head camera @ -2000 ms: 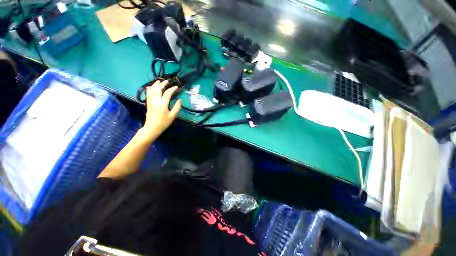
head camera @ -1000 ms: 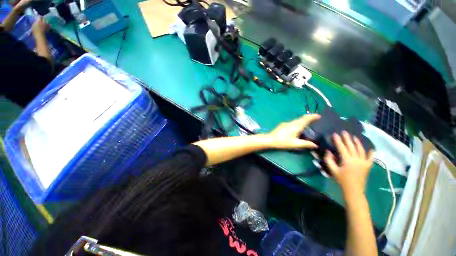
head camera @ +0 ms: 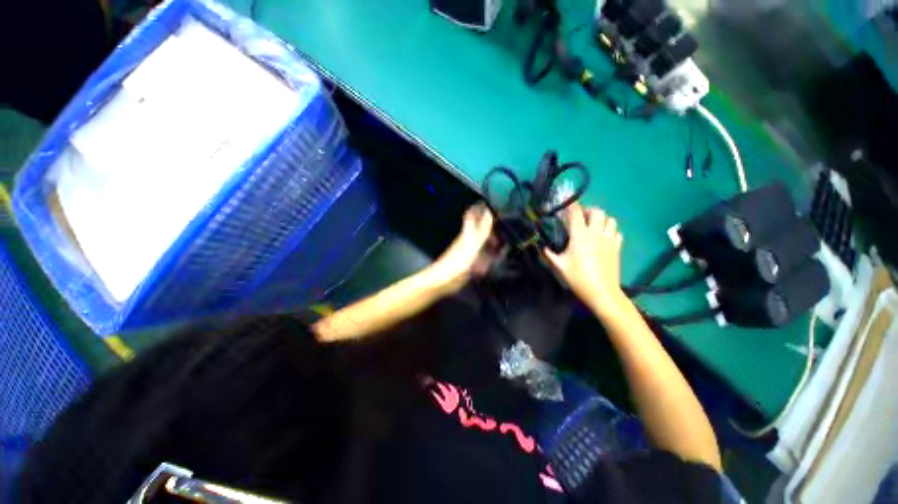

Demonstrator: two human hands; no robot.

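Observation:
My left hand (head camera: 471, 241) and my right hand (head camera: 591, 251) hold a bundle of coiled black cables (head camera: 532, 212) between them at the bench's front edge. A yellowish band shows round the coils. A bit of clear plastic (head camera: 563, 194) shows at the bundle beside my right hand. Three black power adapters (head camera: 753, 256) stand side by side on the green bench to the right of my right hand. Their thick cords run left towards my right hand; where they end is hidden.
A film-lined blue crate (head camera: 330, 128) with white sheets stands at the left. A white power strip (head camera: 681, 87) with black plugs lies at the back. White and tan sheets (head camera: 847, 364) are at the right. Another black unit (head camera: 471, 10) is cut off at the top.
Both hands have moved left from the adapters to the cable bundle and now hold it at the bench edge. The adapters now stand in a row at the right. The view has shifted.

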